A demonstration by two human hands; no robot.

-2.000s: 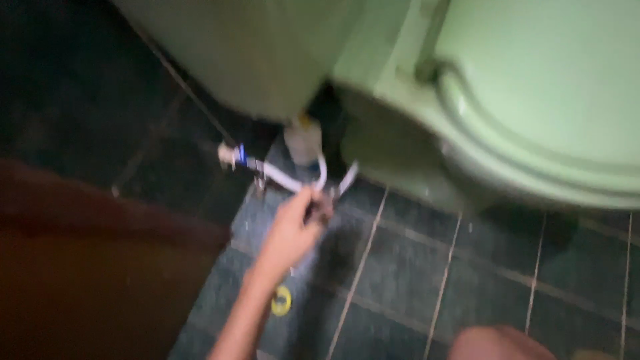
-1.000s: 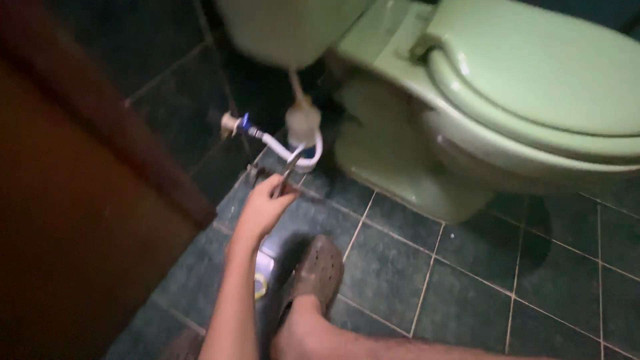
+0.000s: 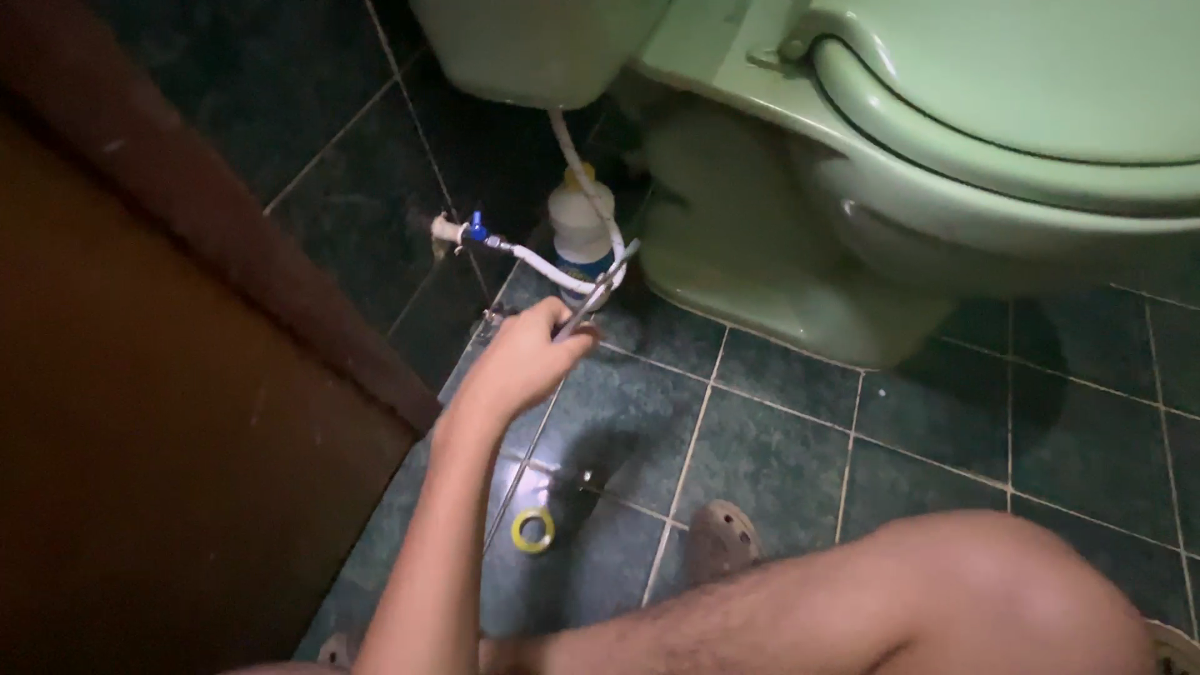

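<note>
My left hand [image 3: 536, 356] reaches in from the bottom, its fingers closed around a slim metal hand tool [image 3: 578, 322]. The tool's far end lies against or just in front of the looped white supply hose [image 3: 561, 275]; touching cannot be told. The hose runs from a shutoff valve with a blue handle [image 3: 477, 226] at the wall, then up to the underside of the green toilet tank [image 3: 534, 56]. Behind the loop stands a white plastic bottle [image 3: 581, 217] with a yellow cap and blue label. My right hand is out of view.
The green toilet bowl [image 3: 787, 225] stands at the right. A brown door or panel [image 3: 187, 375] borders the left. A yellow ring [image 3: 533, 531], perhaps a tape roll, lies on the dark tiled floor [image 3: 778, 450]. A bent leg and a clog [image 3: 722, 544] occupy the lower right.
The clog has moved right, away from beside the yellow ring, and a bent knee has come into view. My left hand still holds the tool by the hose loop.
</note>
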